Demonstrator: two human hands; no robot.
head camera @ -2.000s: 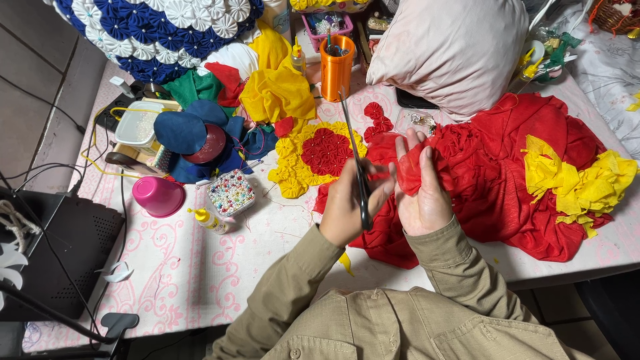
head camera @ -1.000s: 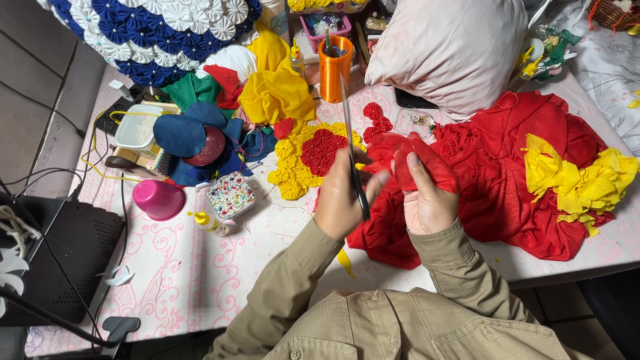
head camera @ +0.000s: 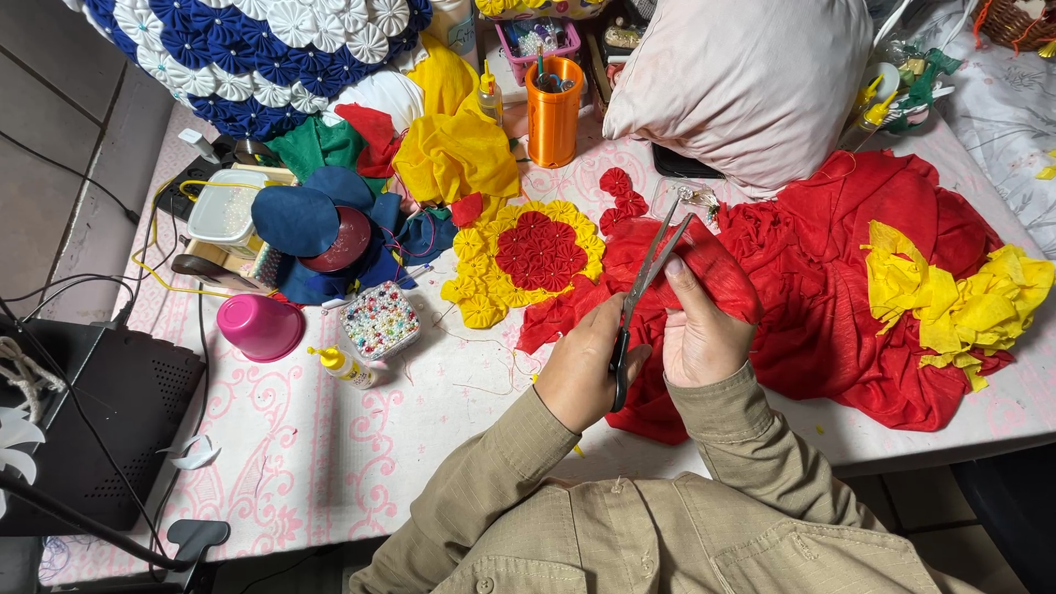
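My left hand (head camera: pixel 587 363) holds black-handled scissors (head camera: pixel 635 301), their blades pointing up and away, parted over red fabric. To its right, my right hand (head camera: pixel 708 334) pinches a fold of thin red fabric (head camera: pixel 714 272), thumb on top, just beside the blades. This cloth meets a large rumpled heap of red fabric (head camera: pixel 825 330) spreading to the right. Behind my left hand lies a round piece of gathered fabric rosettes (head camera: pixel 540 252), red in the middle and yellow around. Several loose red rosettes (head camera: pixel 623 200) lie above it.
A box of beads (head camera: pixel 379 320), a yellow-capped bottle (head camera: pixel 342 367) and a pink cup (head camera: pixel 260 327) stand at left, near blue fabric circles (head camera: pixel 295 221). An orange holder (head camera: pixel 553 124) and a cushion (head camera: pixel 742 91) are behind. Yellow fabric (head camera: pixel 957 289) lies on the red heap.
The scissors' blades have parted and tilted to the right over the red cloth. My right hand, palm exposed two seconds ago, has turned, with its thumb on the fabric.
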